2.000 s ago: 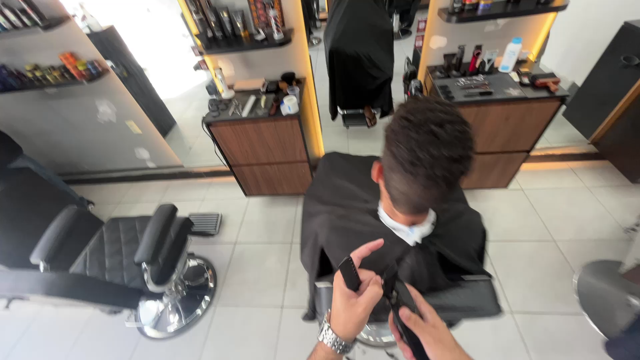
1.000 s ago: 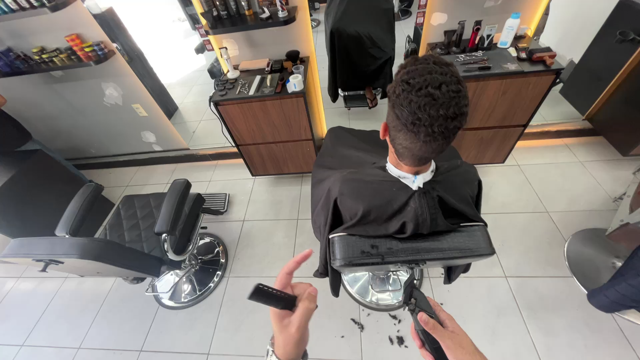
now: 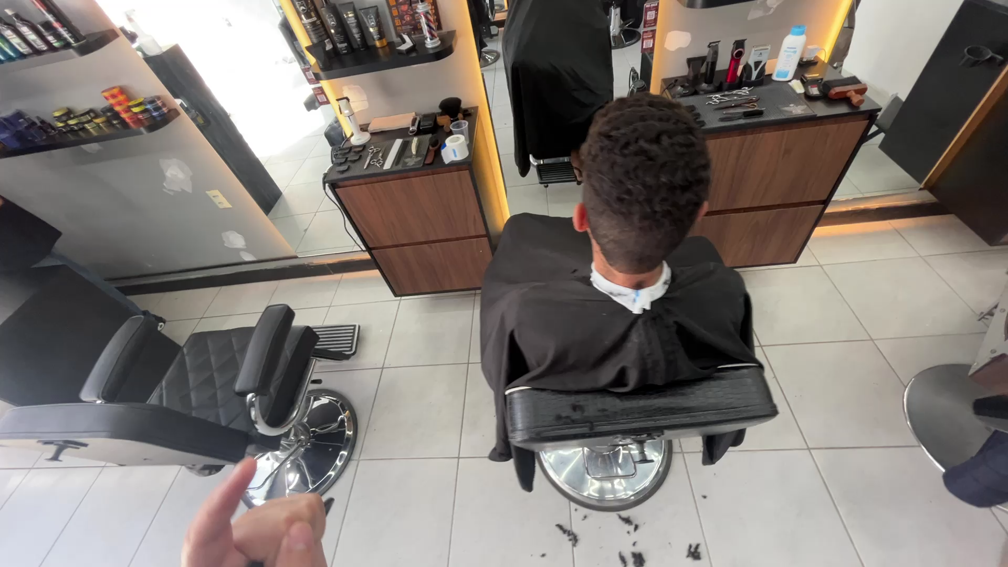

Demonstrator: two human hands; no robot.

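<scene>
My left hand (image 3: 256,524) is at the bottom edge, left of centre, index finger raised and the other fingers curled. Small dark ends of what looks like the black comb (image 3: 328,505) show beside and below those fingers; the rest is hidden. My right hand is out of view. A person (image 3: 646,181) with short curly dark hair sits facing away in a barber chair (image 3: 642,405), well beyond my left hand. A white neck strip (image 3: 632,290) circles the neck above a black cape (image 3: 614,339) spread over the shoulders and the chair back.
Hair clippings (image 3: 567,534) lie on the tiled floor behind the chair. An unoccupied black barber chair (image 3: 209,370) stands left. Two wooden cabinets (image 3: 417,209) hold barber tools, with clippers and a white bottle (image 3: 790,53) on the right one. A round-based seat (image 3: 941,409) is at the right edge.
My right hand, holding black clippers one second ago, has left the view. My left hand has moved down and left, away from the seated person. The view has shifted.
</scene>
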